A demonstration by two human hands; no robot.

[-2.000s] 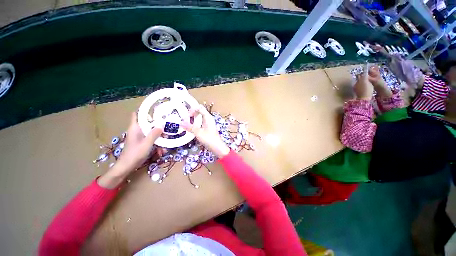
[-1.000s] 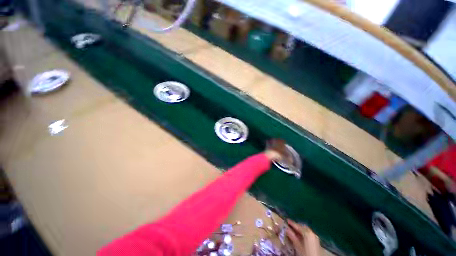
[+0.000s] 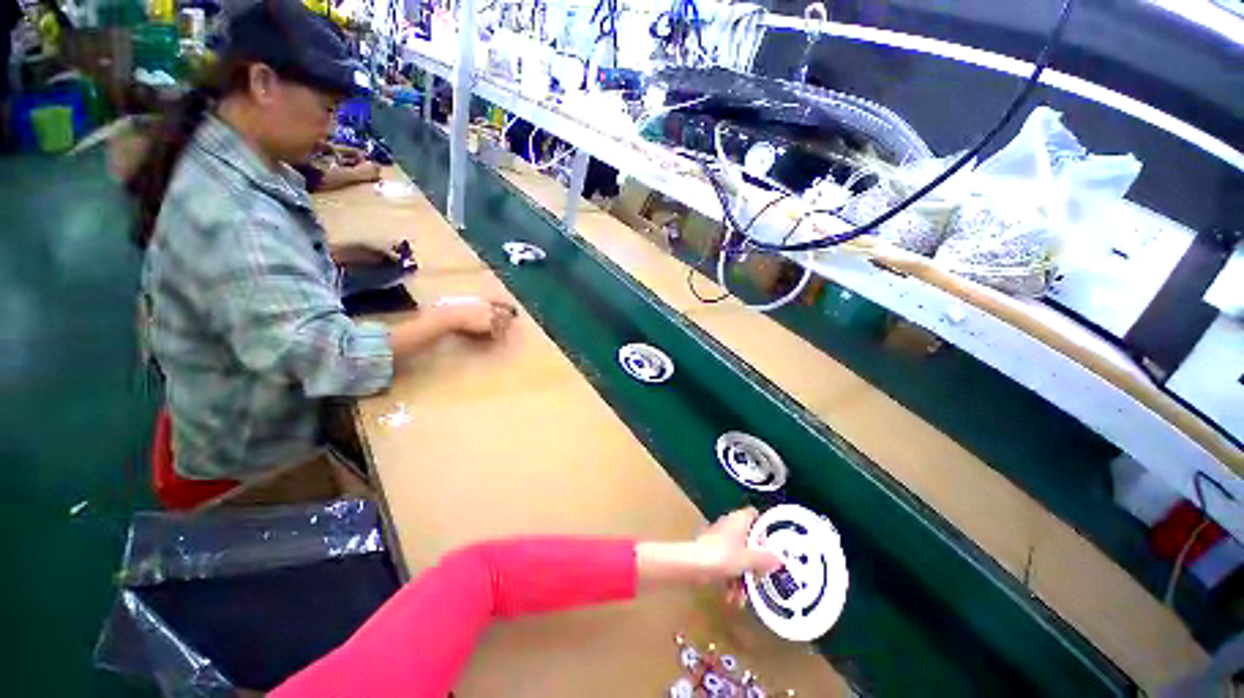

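My left hand (image 3: 734,551), at the end of a red sleeve, grips the left rim of a white round plastic housing (image 3: 816,600). The housing is tilted and held over the near edge of the green conveyor belt. A small dark square shows near its centre. A pile of wired discs (image 3: 714,674) with thin red-brown leads lies on the tan bench below the hand, partly cut off by the bottom edge. My right hand is not in view.
Other white housings (image 3: 750,462) lie spaced on the conveyor belt (image 3: 689,404). A person in a plaid shirt (image 3: 259,293) works at the bench (image 3: 505,450) on the left. Small white parts (image 3: 394,416) lie near them. A plastic-lined box (image 3: 259,600) stands below; a shelf (image 3: 873,252) runs above.
The view has swung left along the line and lifted. My left hand was over a housing on the belt and now holds one. My right hand, on a housing two seconds ago, is out of view.
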